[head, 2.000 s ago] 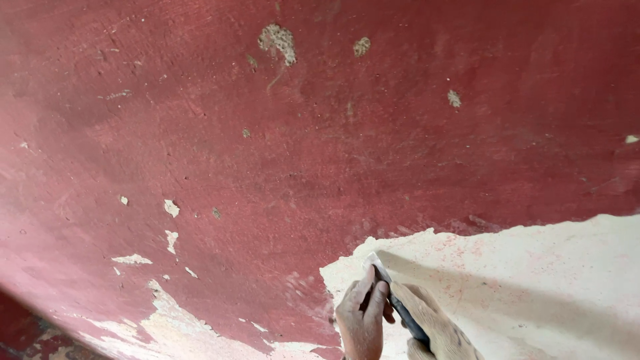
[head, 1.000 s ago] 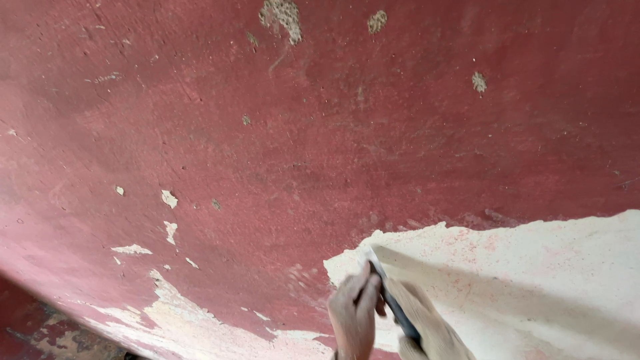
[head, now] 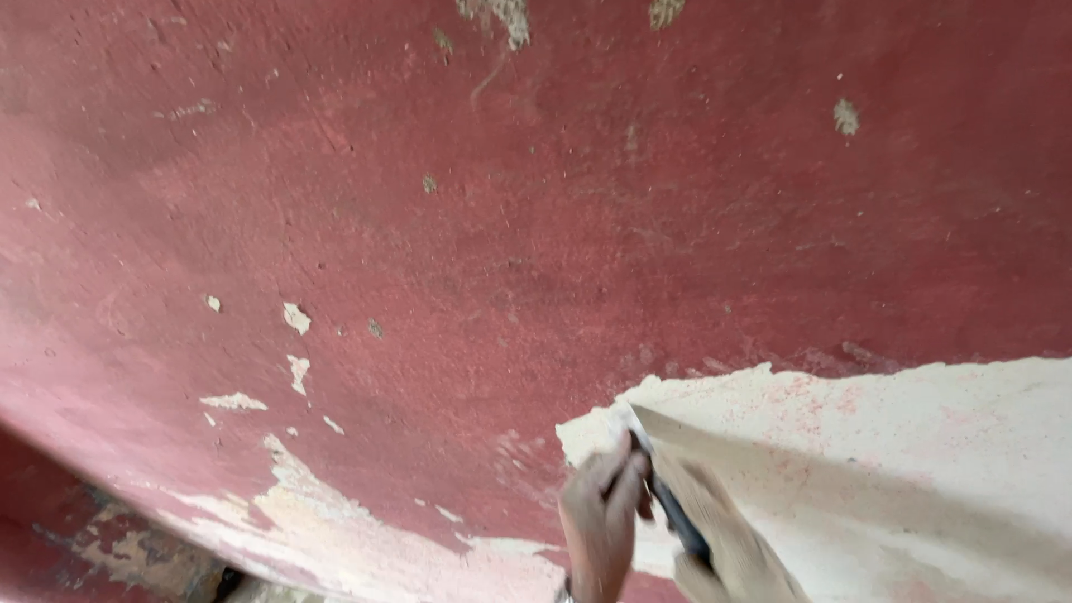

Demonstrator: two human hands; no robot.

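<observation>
A scraper with a black handle (head: 682, 523) and a thin metal blade (head: 626, 419) lies against a painted, curved surface, its blade at the ragged edge between red paint (head: 519, 276) and a bared off-white layer (head: 946, 444). My right hand (head: 729, 532), pale beige and blurred, perhaps gloved, is closed around the handle at lower centre-right. Bare fingers of my left hand (head: 601, 507) pinch the tool close to its blade, just left of the handle. A band or watch shows at the left wrist. The blade's tip is blurred.
Small chipped spots (head: 296, 318) dot the red paint, and a larger peeled patch (head: 310, 494) runs along the lower left. Beyond the surface's curved lower-left edge is a darker, flaking area (head: 126, 544). A shadow stretches rightward from the hands.
Both hands and the scraper have moved slightly left along the ragged paint edge. Both hands stay on the tool. The view has shifted and tilted somewhat.
</observation>
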